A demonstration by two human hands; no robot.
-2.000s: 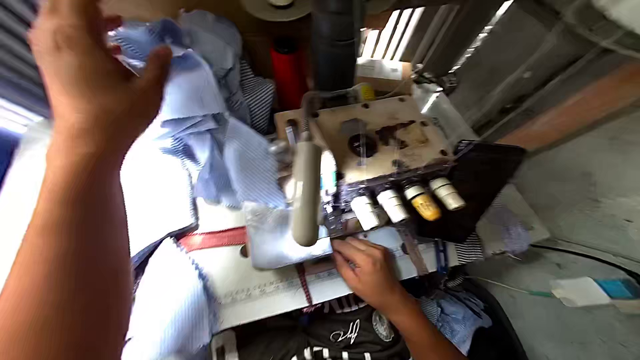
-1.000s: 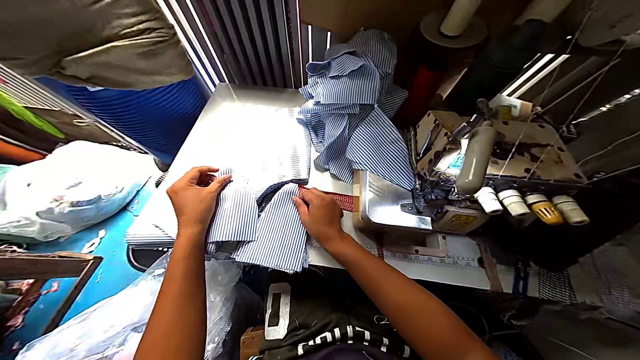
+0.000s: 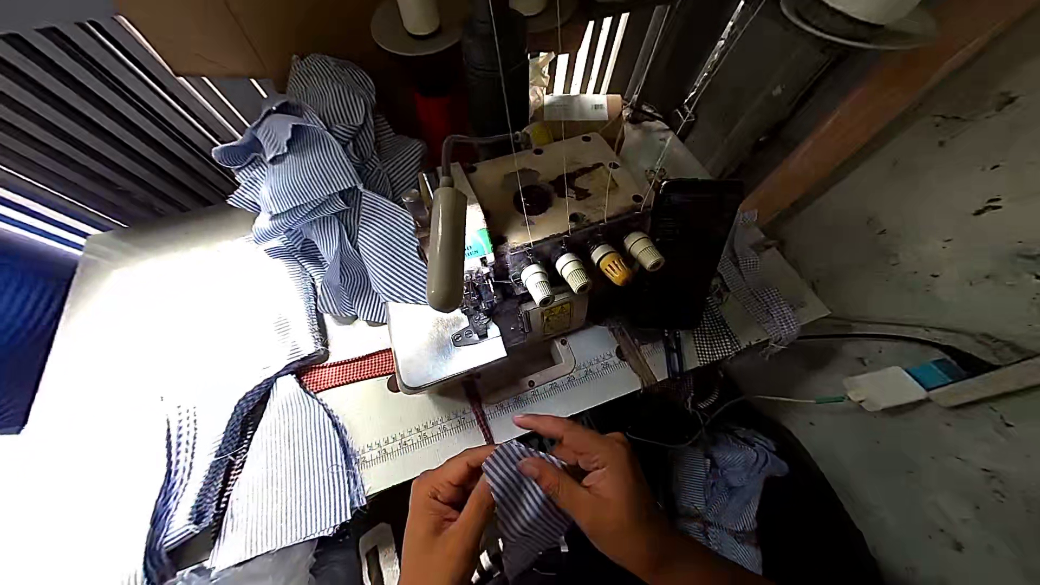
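Note:
A blue-and-white striped fabric piece (image 3: pixel 524 496) is held between both hands at the table's front edge. My left hand (image 3: pixel 451 512) pinches its left edge between thumb and fingers. My right hand (image 3: pixel 597 487) grips its upper right side, thumb on top. Beyond them stands an overlock sewing machine (image 3: pixel 561 183) with several tension knobs; its metal work plate (image 3: pixel 431 345) and presser foot (image 3: pixel 475 329) lie ahead of my hands. Stacked striped panels (image 3: pixel 284 479) lie at the left, and a crumpled striped fabric heap (image 3: pixel 325 195) sits behind them.
A measuring tape (image 3: pixel 422 435) runs along the front of the white table (image 3: pixel 349 410). Red checked fabric (image 3: pixel 349 371) lies left of the plate. A dark phone-like slab (image 3: pixel 691 252) leans at the machine's right. Thread spools stand behind, and striped cloth (image 3: pixel 723 487) lies low at right.
Both hands have moved from the stacked panels at the left to the table edge in front of the machine, with a striped piece between them. The view has swung right.

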